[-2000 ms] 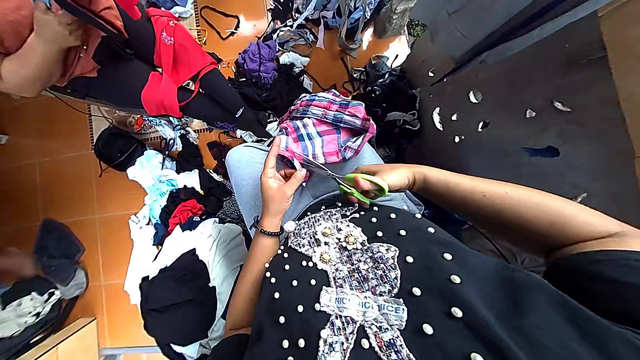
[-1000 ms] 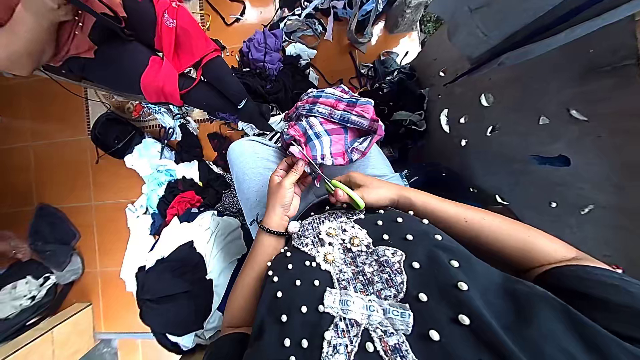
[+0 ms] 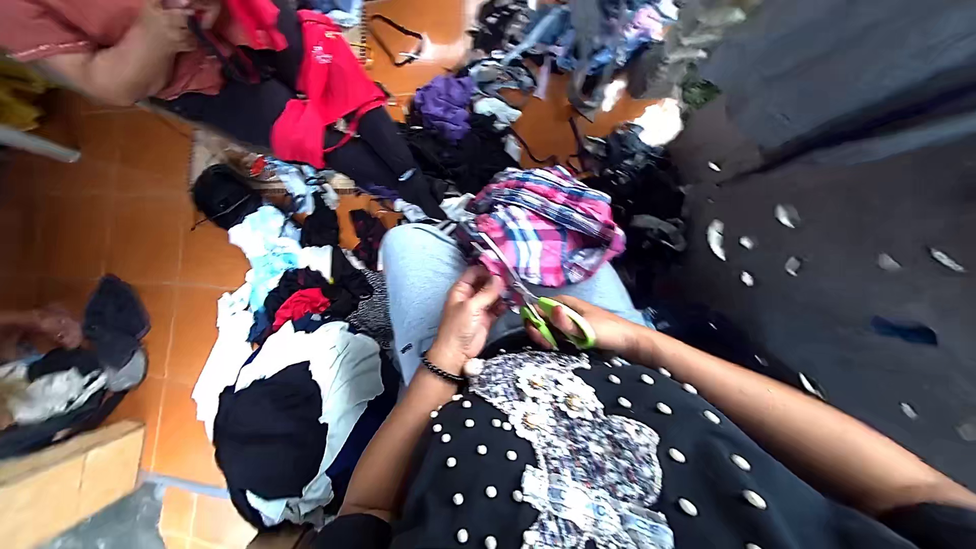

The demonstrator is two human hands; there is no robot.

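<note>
A pink, white and blue plaid cloth [image 3: 545, 225] lies bunched across my lap, over light blue trousers [image 3: 423, 267]. My left hand [image 3: 469, 309], with a beaded bracelet at the wrist, pinches the cloth's near edge between thumb and fingers. My right hand [image 3: 591, 324] has its fingers in the green handles of a pair of scissors [image 3: 550, 314]. The blades are parted and point up and to the left, over the plaid cloth just beside my left fingertips. Whether cloth lies between the blades cannot be told.
Piles of mixed clothes [image 3: 305, 358] cover the orange tiled floor [image 3: 171, 305] at left. A purple cloth [image 3: 444, 107] and dark clothes lie ahead. A person in black trousers sits at upper left with a red cloth [image 3: 324, 84]. Another person's hand [image 3: 53, 328] is at far left. A dark sheet [image 3: 823, 305] stands right.
Two seconds ago my left hand was raised with a finger up; it came down to the cloth's edge by one second ago. The scissors' blades now look more widely parted.
</note>
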